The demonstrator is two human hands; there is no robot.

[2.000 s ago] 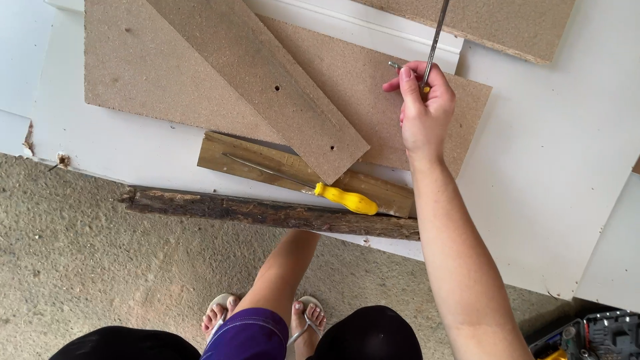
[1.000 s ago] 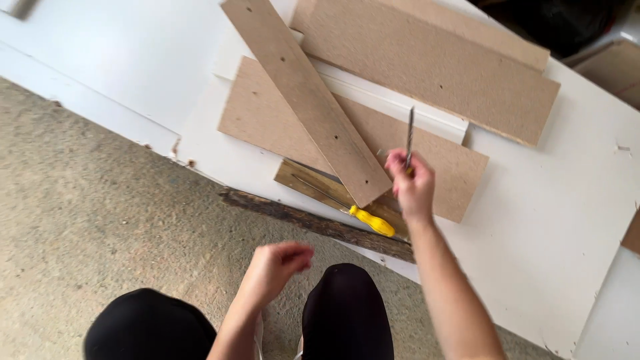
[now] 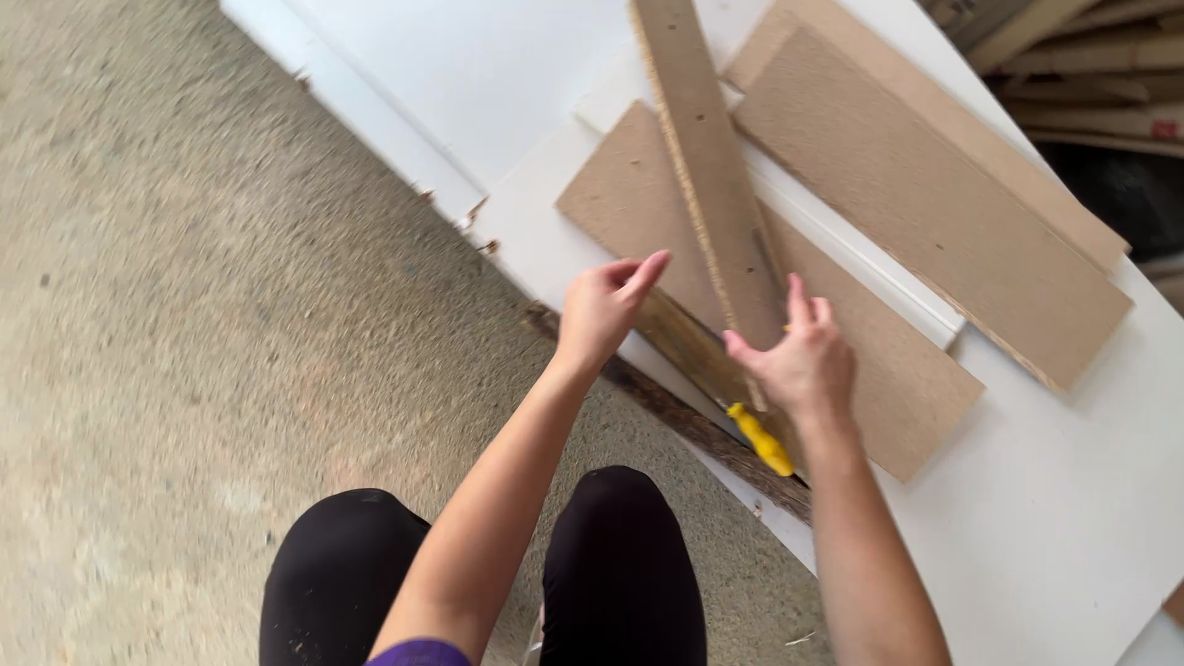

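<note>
A narrow particleboard strip (image 3: pixel 708 139) with small holes lies aslant over a wider particleboard panel (image 3: pixel 629 185). My left hand (image 3: pixel 606 310), fingers curled and thumb out, is left of the strip with nothing visible in it. My right hand (image 3: pixel 800 361) is at the strip's lower end, thumb and fingers spread around that end; its grip is unclear. A thin dark line and a speck of yellow show beside its fingers, too blurred to identify. The yellow-handled screwdriver (image 3: pixel 760 440) rests below, its shaft partly hidden, on a brown wooden board (image 3: pixel 680 338).
A rough dark wood strip (image 3: pixel 680 412) runs along the near edge of the white panel surface (image 3: pixel 1045 490). Two more particleboard panels (image 3: pixel 925 194) overlap at the right, beside a white grooved piece (image 3: pixel 860 250). Stacked wood (image 3: pixel 1101 74) stands at upper right; concrete floor (image 3: pixel 185 324) lies left.
My left hand has come up from over the floor to beside the boards. The metal rod that was upright in my right hand no longer shows that way. The view has turned.
</note>
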